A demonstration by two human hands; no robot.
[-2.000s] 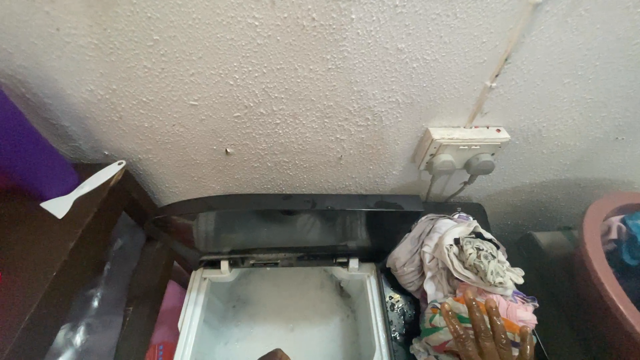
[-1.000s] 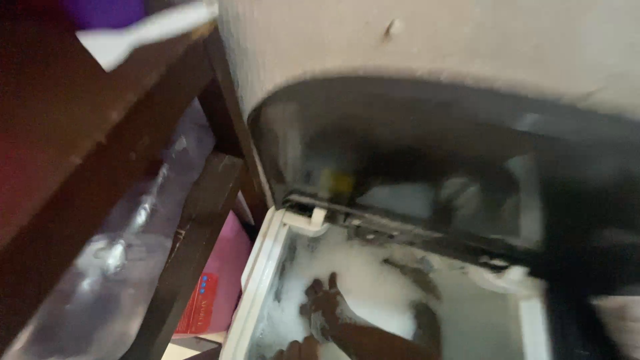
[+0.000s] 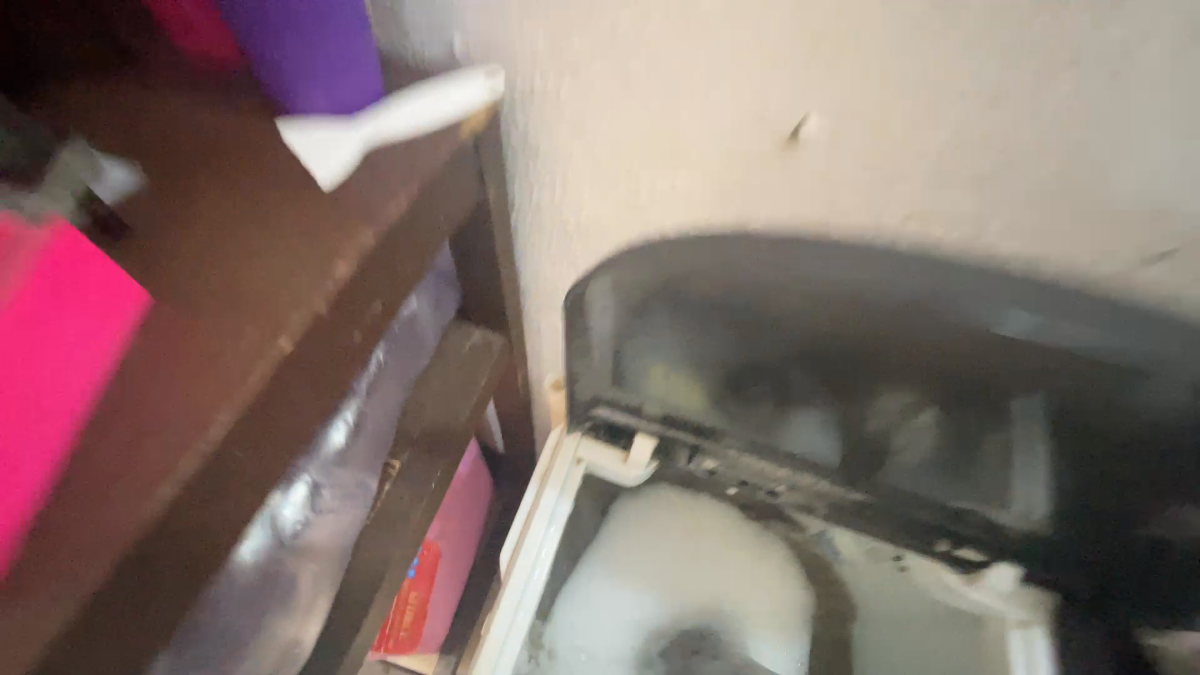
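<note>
An open washing machine tub (image 3: 553, 562) with a white rim stands at the bottom, holding cloudy water and a rounded mass of white suds (image 3: 694, 553). Its dark glossy lid (image 3: 797, 328) is raised against the wall. A dark blurred shape (image 3: 698, 652) shows in the suds at the bottom edge; whether it is part of a hand cannot be told. Neither my left hand nor my right hand can be made out, and what they hold is hidden. A curved brown band, blurred, runs beside the suds.
Left of the machine stands a dark wooden shelf unit (image 3: 281, 347), bearing a white plastic scraper (image 3: 394, 122), a purple object (image 3: 309, 56) and a bright pink object (image 3: 56, 375). Clear plastic wrapping (image 3: 309, 506) and a pink and red package (image 3: 436, 572) are lower down. A textured wall (image 3: 844, 112) rises behind.
The view has swung left toward the shelf. Hands seen low over the tub a second ago are no longer distinct. Two seconds ago one hand lay on the heap of clothes at right.
</note>
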